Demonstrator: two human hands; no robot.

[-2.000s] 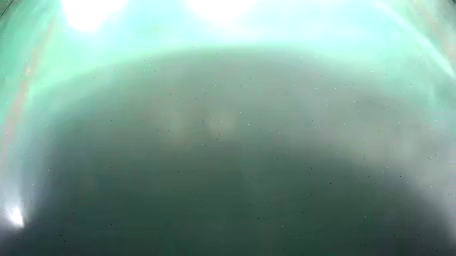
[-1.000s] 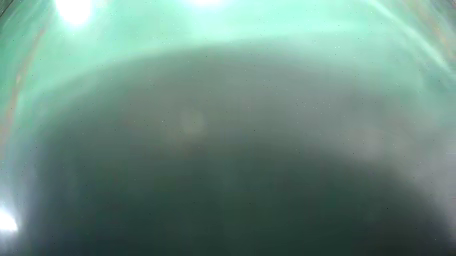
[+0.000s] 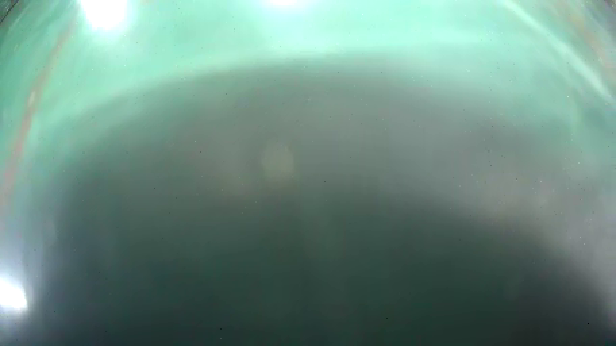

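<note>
The head view is wholly blurred, as if something lies right against or very near the lens. A dark grey-green surface (image 3: 304, 223) fills the middle and bottom; I cannot tell what it is. A small pale round blur (image 3: 277, 162) shows near its centre. Neither my left hand nor my right hand can be made out. No tray, part or tool can be made out.
A brighter green band (image 3: 202, 40) curves across the top. A white glare (image 3: 104, 12) shows at the top left and another (image 3: 12, 296) at the lower left. A thin reddish streak (image 3: 28, 115) runs down the left side.
Since two seconds ago the white glare at the top has shrunk and dimmed. The small pale blur has shifted slightly, and the rest looks much the same.
</note>
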